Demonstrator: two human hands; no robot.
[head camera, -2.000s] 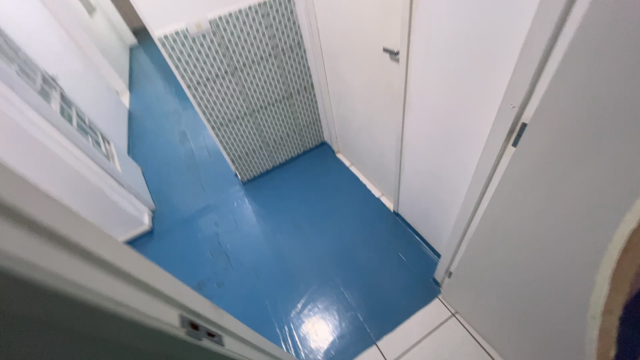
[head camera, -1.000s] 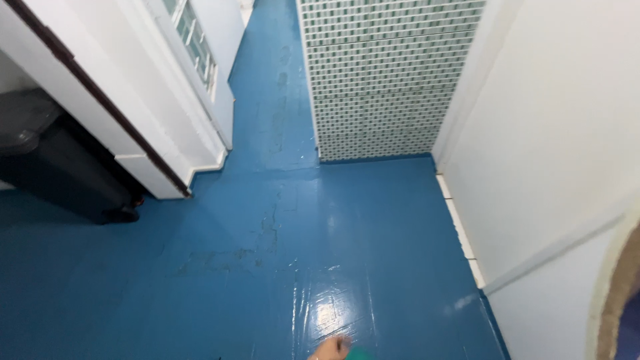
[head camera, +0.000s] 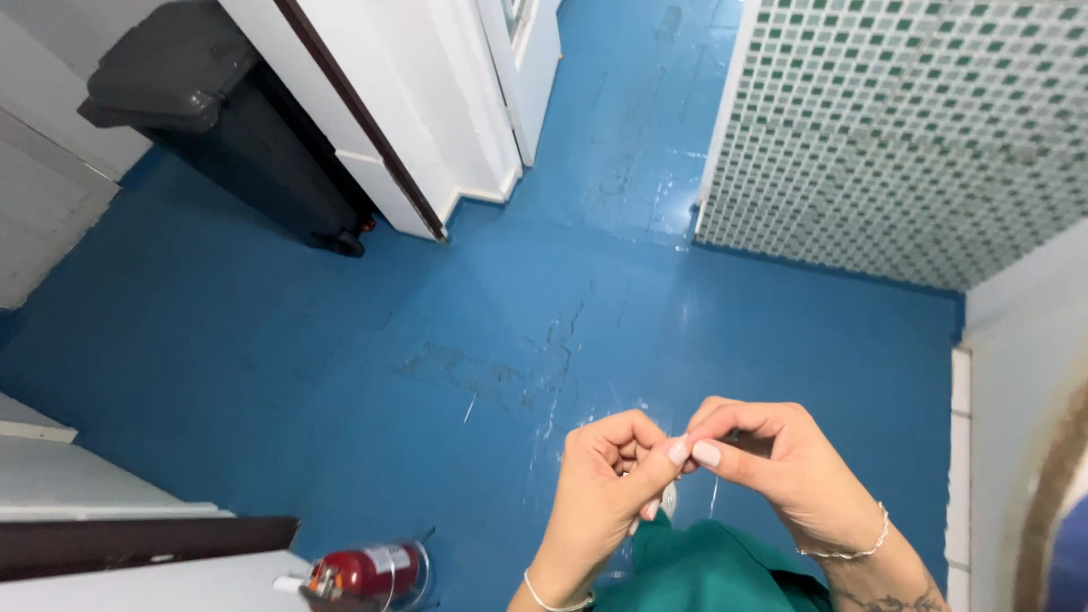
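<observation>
At the lower centre both my hands are raised over the blue floor, their fingertips meeting. My left hand (head camera: 616, 484) has its fingers curled and its thumb pressed to the forefinger. My right hand (head camera: 778, 459) pinches thumb against forefinger right beside it. Whether something small lies between the fingertips cannot be told. A thin bracelet circles each wrist. Green clothing (head camera: 714, 565) shows below the hands.
A dark wheeled bin (head camera: 255, 161) stands at upper left beside a white wall end. At lower left is a red fire extinguisher (head camera: 361, 574) in a wire stand. A mosaic-tiled wall (head camera: 884, 144) rises at upper right.
Both hands have come into view and met at the fingertips; one second ago only a bit of a hand showed at the bottom edge. The view has swung left and down.
</observation>
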